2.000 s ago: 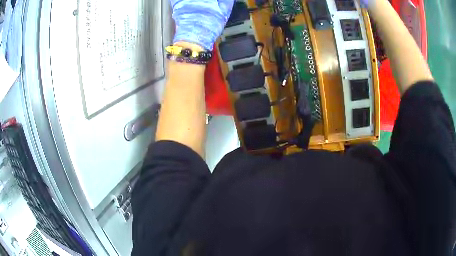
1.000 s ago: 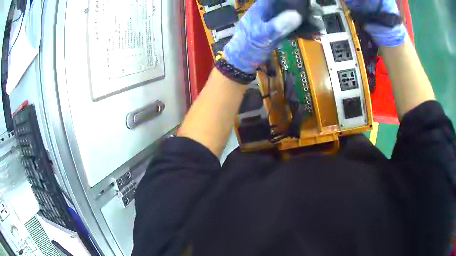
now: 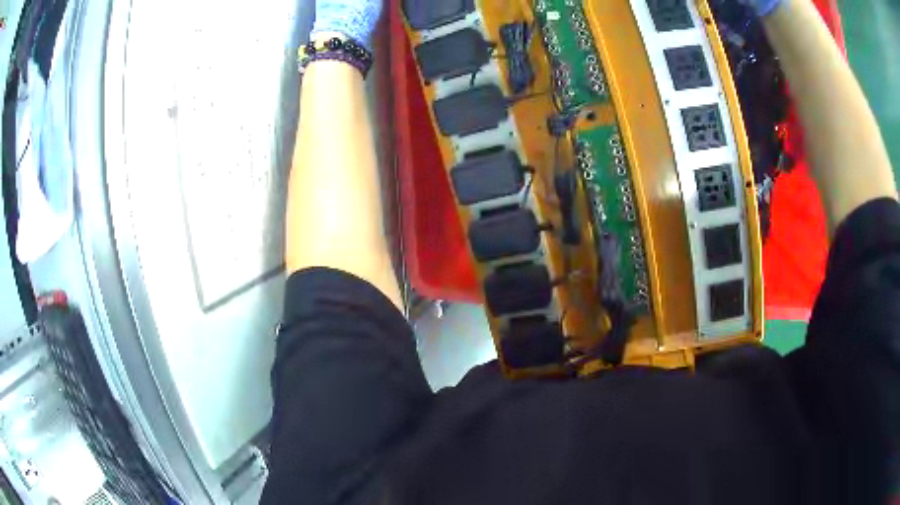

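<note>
An orange test fixture tray [image 3: 632, 59] lies in front of me over a red bin [image 3: 434, 237]. Several black power adapters [image 3: 487, 178] stand in its left socket strip. Empty black AC sockets [image 3: 704, 127] show in the right strip [image 3: 725, 271]. Green connector boards [image 3: 614, 178] and bundled black leads [image 3: 565, 202] lie along the middle. My left hand [image 3: 347, 18], in a blue glove, is cut off by the top edge, left of the tray; its fingers are hidden. My right hand [image 3: 762, 5] is almost fully out at the top right, by the bin.
A white-grey cabinet [image 3: 232, 178] stands at the left, with a black keyboard [image 3: 94, 395] and papers beyond it. Black adapters and leads [image 3: 765, 108] lie in the red bin right of the tray. Green floor [image 3: 873, 59] shows at the far right.
My left hand has moved from over the tray up and left. My right hand has moved up and mostly out of view. The tray's left adapters and central leads are uncovered.
</note>
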